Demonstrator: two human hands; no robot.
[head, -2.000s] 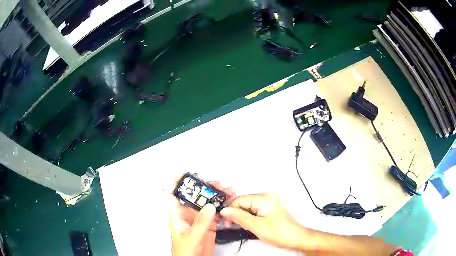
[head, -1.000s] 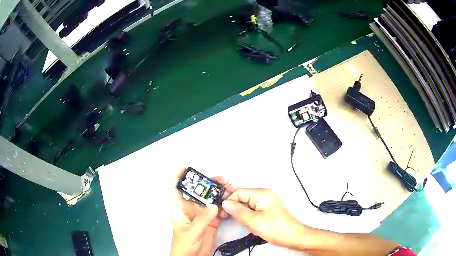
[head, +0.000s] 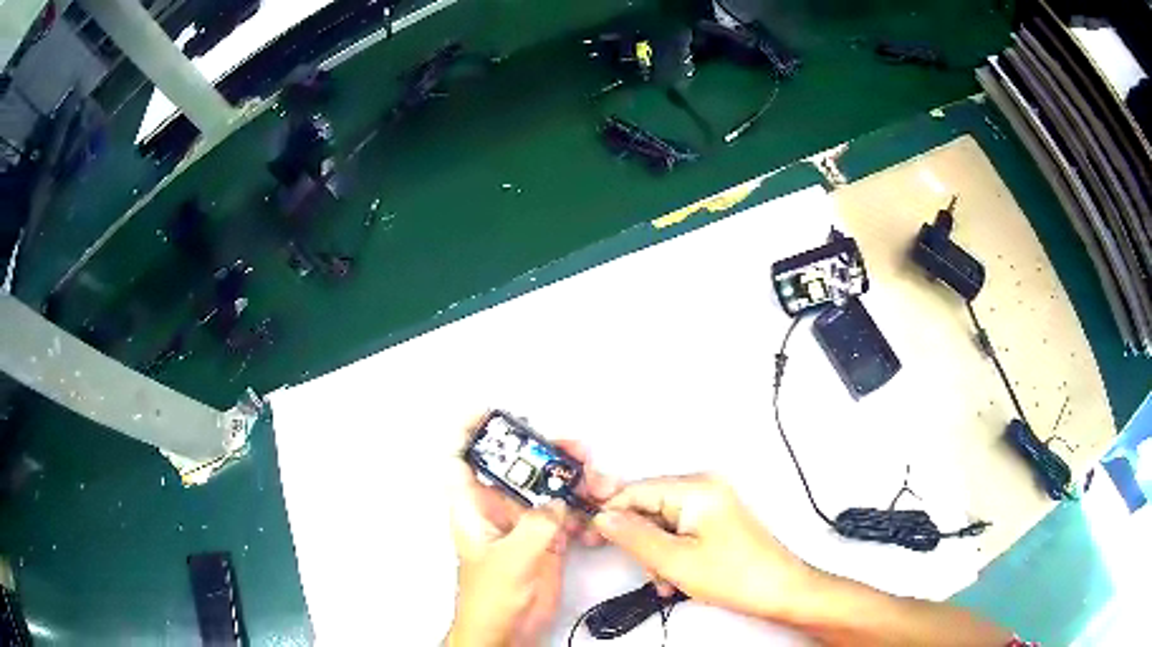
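A black adapter housing with its circuit board showing (head: 523, 460) lies tilted in my left hand (head: 512, 556), whose fingers wrap under and around it. My right hand (head: 695, 531) pinches the black output cord (head: 580, 503) where it meets the housing's lower right end. The exact seat of the strain relief is hidden by my fingertips. The coiled cord bundle (head: 624, 612) hangs or lies below my hands, over the white sheet.
Right of my hands lie another open housing (head: 821, 277), a black cover (head: 858, 350) and a coiled cord (head: 888, 527). A closed adapter (head: 950, 262) lies on the brown board (head: 1030, 303). Stacked trays (head: 1074, 177) stand far right, a grey post (head: 120, 392) left. Scattered parts lie on the green surface (head: 505, 240) behind.
The view has shifted slightly. My hands still hold the housing and cord end. Some parts on the green surface behind have moved leftward relative to the bench.
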